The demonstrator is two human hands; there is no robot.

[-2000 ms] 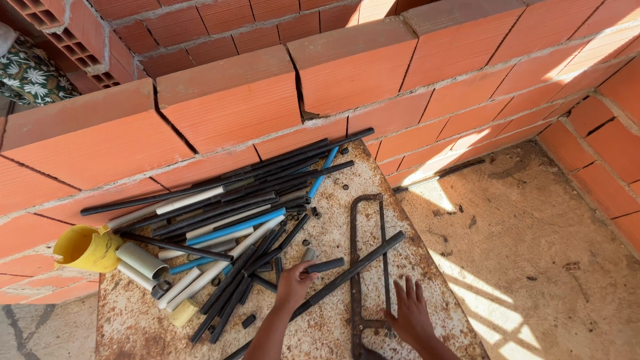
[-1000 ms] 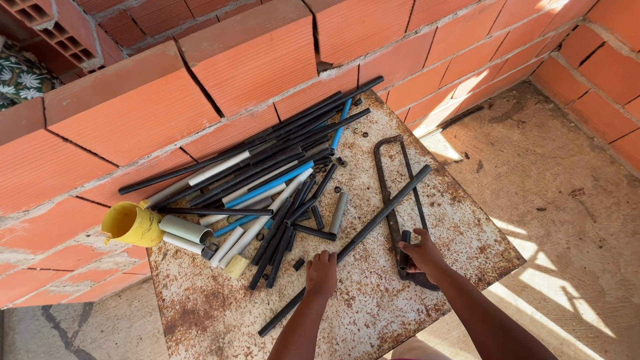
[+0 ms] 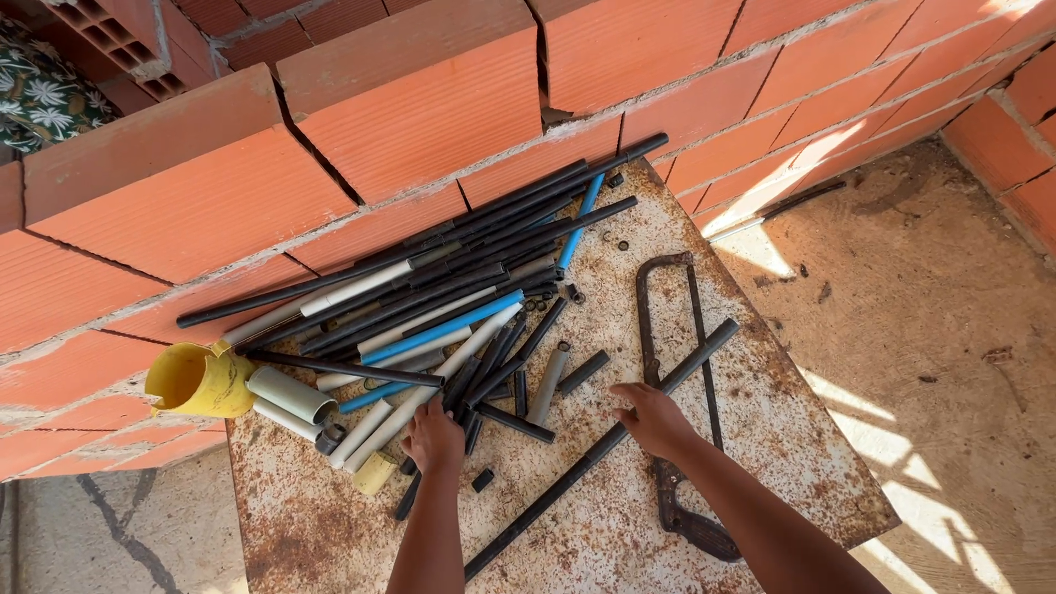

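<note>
My left hand (image 3: 435, 439) rests on the lower end of the heap of cut pipes (image 3: 462, 330); whether its fingers grip one is hidden. Above a long black pipe (image 3: 569, 478) my right hand (image 3: 653, 419) hovers or touches, thumb and fingers apart, near a short black pipe piece (image 3: 583, 372). That long pipe lies slantwise across a rusty hacksaw (image 3: 648, 330), whose handle points toward me. Blue pipes (image 3: 445, 327), white pipes (image 3: 429, 388) and a short grey pipe (image 3: 549, 384) lie among the black ones.
The rusty metal tabletop (image 3: 313, 528) stands against a hollow clay brick wall (image 3: 412, 124). A broken yellow plastic container (image 3: 202, 381) and a wide pale pipe piece (image 3: 291, 396) lie at its left. Patterned cloth (image 3: 41, 91) shows beyond the wall. Concrete floor (image 3: 932, 355) lies right.
My right hand has left the hacksaw handle and moved up and left to the long pipe. My left hand has gone from the long pipe to the heap.
</note>
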